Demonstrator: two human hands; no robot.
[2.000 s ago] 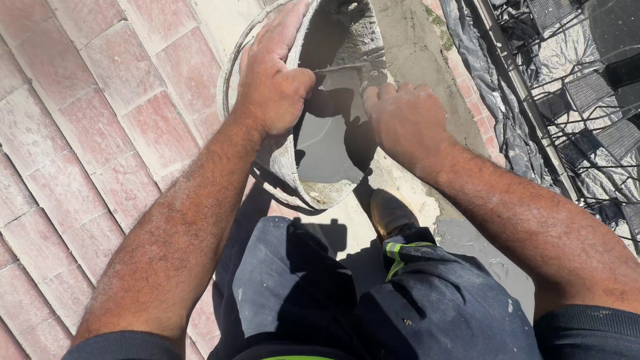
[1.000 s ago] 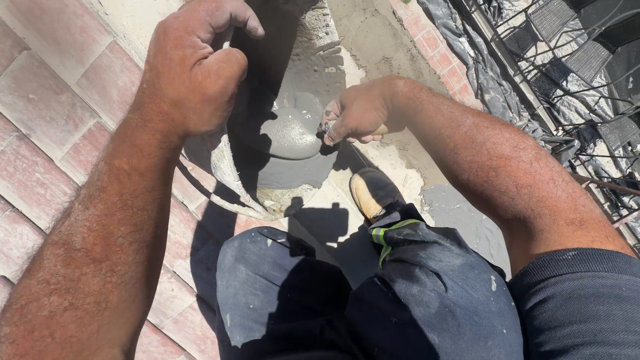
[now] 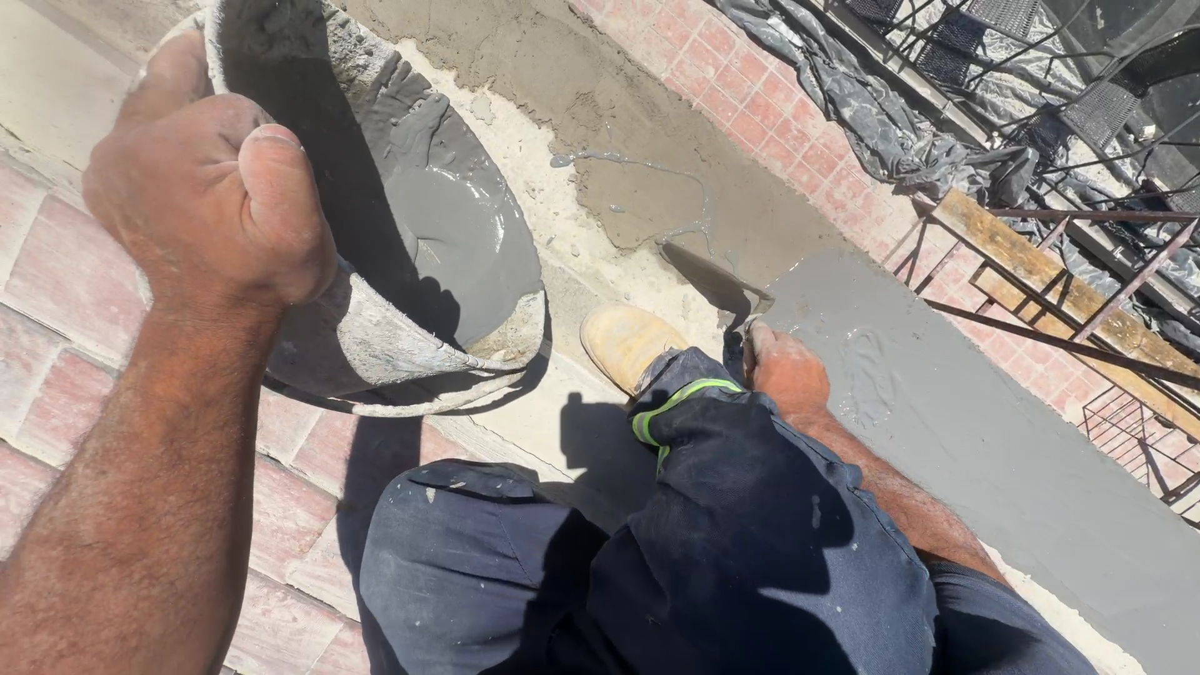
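Note:
At the upper left, my left hand (image 3: pixel 211 187) grips the rim of a crusted, tilted bucket (image 3: pixel 328 328) from its left side. Wet grey cement mix (image 3: pixel 459 244) lies inside, with thicker mix stuck to the wall. Beyond my right knee, my right hand (image 3: pixel 787 370) is closed round the handle of a trowel (image 3: pixel 712 281); the handle is mostly hidden. The trowel's blade lies low over the edge of the mortar strip, pointing up and left. Smooth wet grey mortar (image 3: pixel 937 450) spreads to the right of that hand, and duller, rougher mortar (image 3: pixel 647 112) runs up and left.
My tan boot (image 3: pixel 628 342) stands between bucket and trowel. Reddish paving (image 3: pixel 291 516) lies at the left. Beyond the strip are small pink tiles (image 3: pixel 750 94), crumpled plastic sheeting (image 3: pixel 862 112), wooden boards (image 3: pixel 1059 281) and a rusty metal frame (image 3: pixel 1125 281).
My right hand has moved from beside the bucket to the mortar strip, right of my boot. My left hand, with fingers raised a second ago, now grips the bucket rim.

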